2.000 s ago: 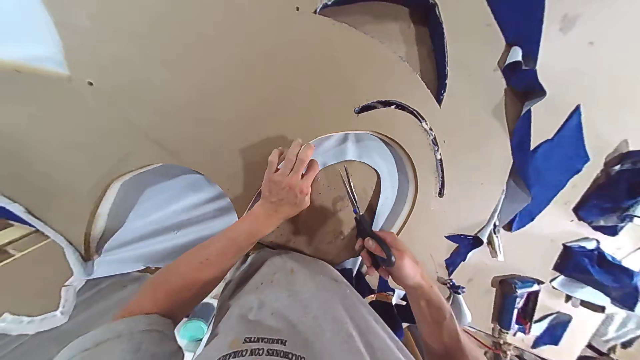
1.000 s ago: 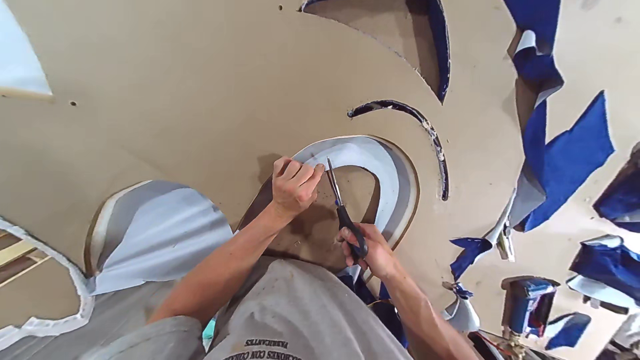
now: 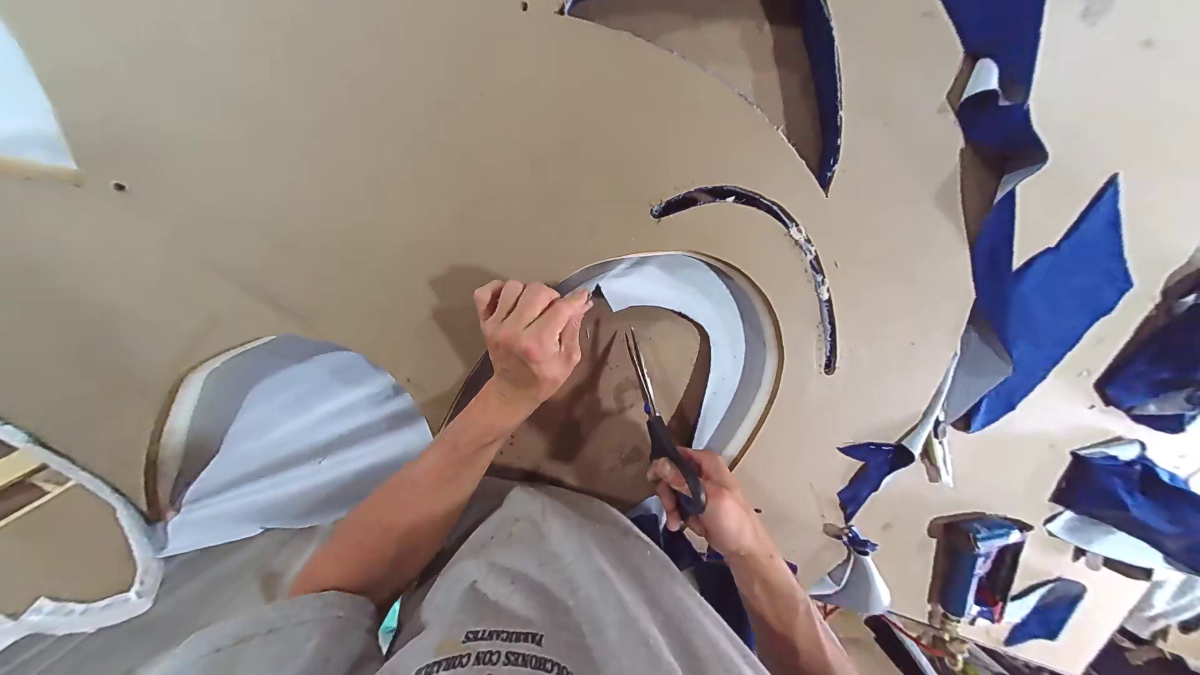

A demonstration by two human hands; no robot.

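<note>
A curved fabric-covered piece (image 3: 727, 342), pale in its middle with a grey band and a cream edge, lies in front of me around a brown inner area. My left hand (image 3: 532, 337) pinches fabric at its upper left, where a notch shows in the pale cloth beside my fingertips. My right hand (image 3: 708, 497) holds black-handled scissors (image 3: 656, 412) over the brown inner area, the narrow blades pointing up and slightly parted, away from the cloth.
A rounded fabric-covered piece (image 3: 309, 441) lies at left, near a white-edged frame (image 3: 141, 553). Beyond my work is a thin curved strip (image 3: 806, 244). Blue fabric scraps (image 3: 1059, 291) and a can-like tool (image 3: 980, 562) are at right.
The scissors' tips, near my left fingers one second ago, are now lower and apart from them. A notch now shows in the pale cloth by my left hand.
</note>
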